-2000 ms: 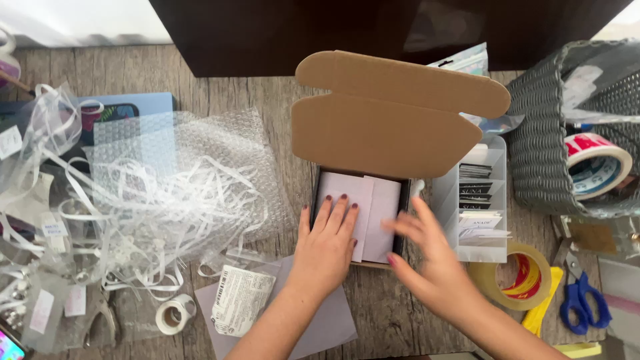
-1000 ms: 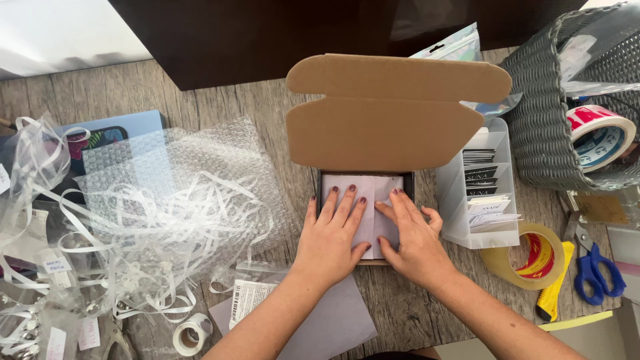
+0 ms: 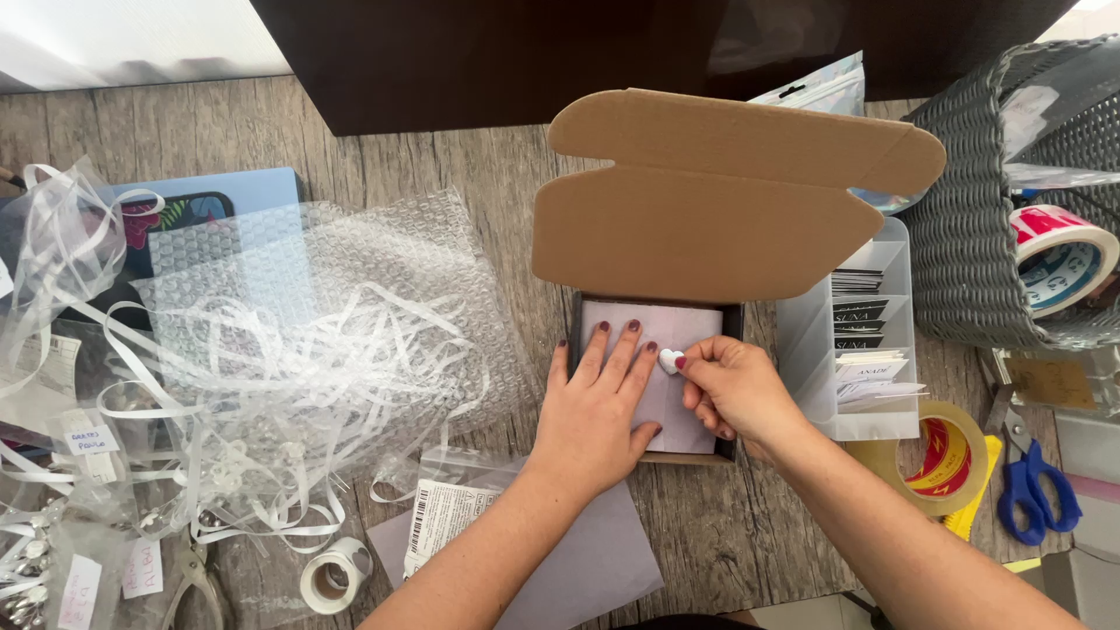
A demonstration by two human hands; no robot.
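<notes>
A cardboard mailer box (image 3: 700,236) stands with its lid raised, and lilac tissue paper (image 3: 691,319) lies folded inside it. My left hand (image 3: 595,411) rests flat on the tissue with its fingers spread, holding nothing. Between the thumb and forefinger of my right hand (image 3: 735,394) is a small white heart-shaped sticker (image 3: 671,360), held over the tissue just right of my left fingertips. The other fingers of my right hand are curled. A roll of white stickers (image 3: 335,576) lies on the table at the lower left.
Bubble wrap (image 3: 420,236) and tangled white ribbons (image 3: 376,306) spread over the left. Right of the box are a plastic card organizer (image 3: 809,385), packing tape (image 3: 949,459), blue-handled scissors (image 3: 1037,494) and a grey woven basket (image 3: 962,210). Another lilac sheet (image 3: 595,560) lies in front.
My right hand has lifted off the tissue and now holds the heart sticker; one second ago both hands lay on the paper. My left hand remains on it.
</notes>
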